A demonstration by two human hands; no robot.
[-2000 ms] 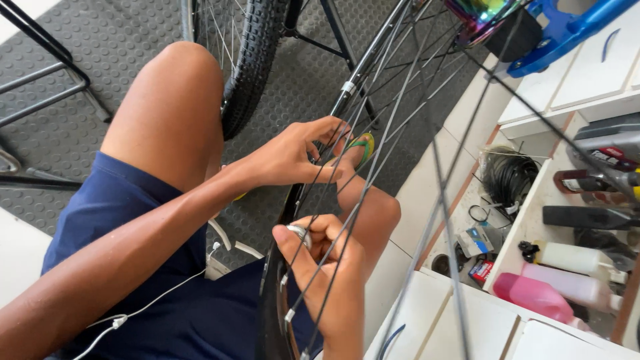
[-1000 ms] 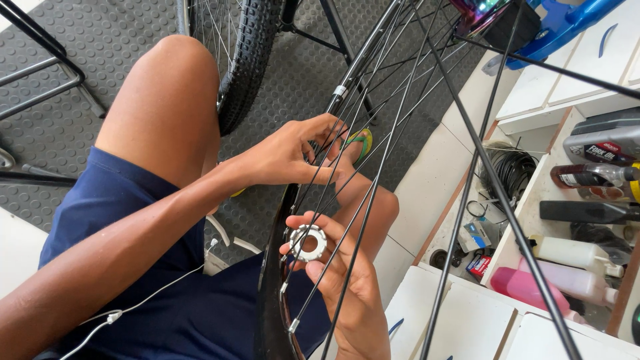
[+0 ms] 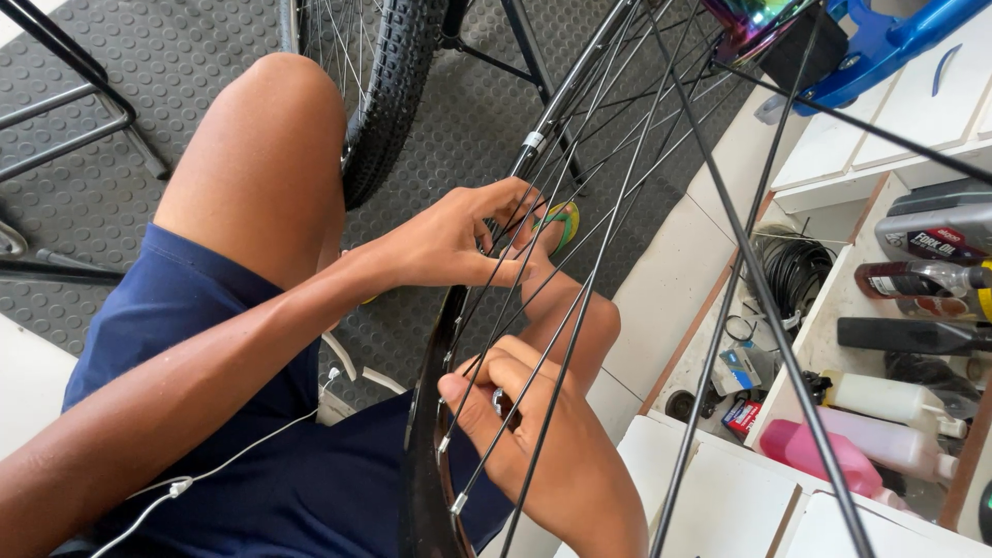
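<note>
A bicycle wheel rim (image 3: 422, 434) with black spokes (image 3: 573, 329) stands between my knees, its silver spoke nipples (image 3: 459, 504) showing along the inner edge. My left hand (image 3: 457, 236) is at the rim farther up, its fingers curled around the rim and spokes; the fingertips are partly hidden behind the spokes. Lower down, my right hand (image 3: 542, 434) closes around a round metal spoke wrench (image 3: 498, 401) by the rim, among the spokes. Most of the wrench is hidden by the fingers. The wheel's hub (image 3: 748, 27) has an iridescent finish and lies at the top right.
A second wheel with a knobby tyre (image 3: 395, 93) and black stand legs (image 3: 535, 62) are beyond my knee. Metal tubing (image 3: 70, 101) stands at left. On the right, an open drawer (image 3: 845, 279) holds bottles and cable. A blue bicycle part (image 3: 891, 46) is above it. A white earphone cord (image 3: 240, 453) crosses my lap.
A second ago the round spoke wrench lay in plain view in my right hand; now my fingers are closed over it against the spokes. My left hand stays at the same part of the rim.
</note>
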